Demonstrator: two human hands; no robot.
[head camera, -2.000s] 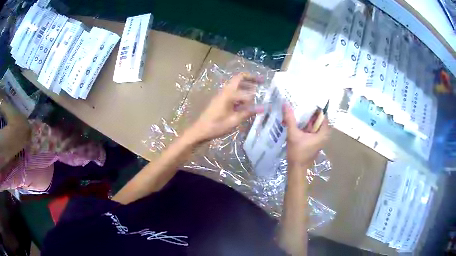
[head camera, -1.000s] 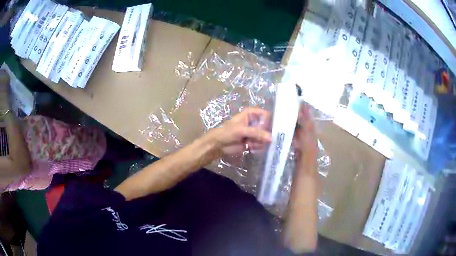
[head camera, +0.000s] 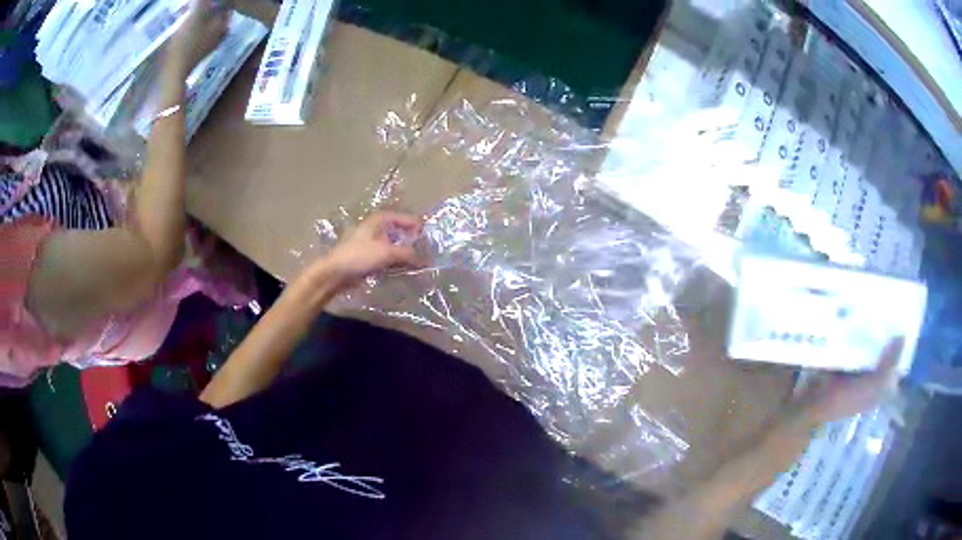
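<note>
My right hand (head camera: 860, 385), blurred, holds a white product box (head camera: 828, 316) at the right, above the lower row of white boxes (head camera: 823, 480). Whether a cutter is in this hand cannot be seen. My left hand (head camera: 378, 248) is at the left edge of the clear film heap (head camera: 559, 327), fingers curled, with a bit of shiny film at the fingertips. The crinkled film spreads over the brown cardboard (head camera: 285, 195) in front of me.
Overlapping white box rows (head camera: 818, 137) stand at the upper right, with blue plastic (head camera: 944, 327) beyond. A single box (head camera: 290, 63) lies at the upper left. A co-worker's arm (head camera: 164, 179) reaches over piled boxes (head camera: 106, 53).
The box has moved right in my right hand, away from the film. My left hand has let go of the box and moved left. The co-worker's arm has reached to the piled boxes.
</note>
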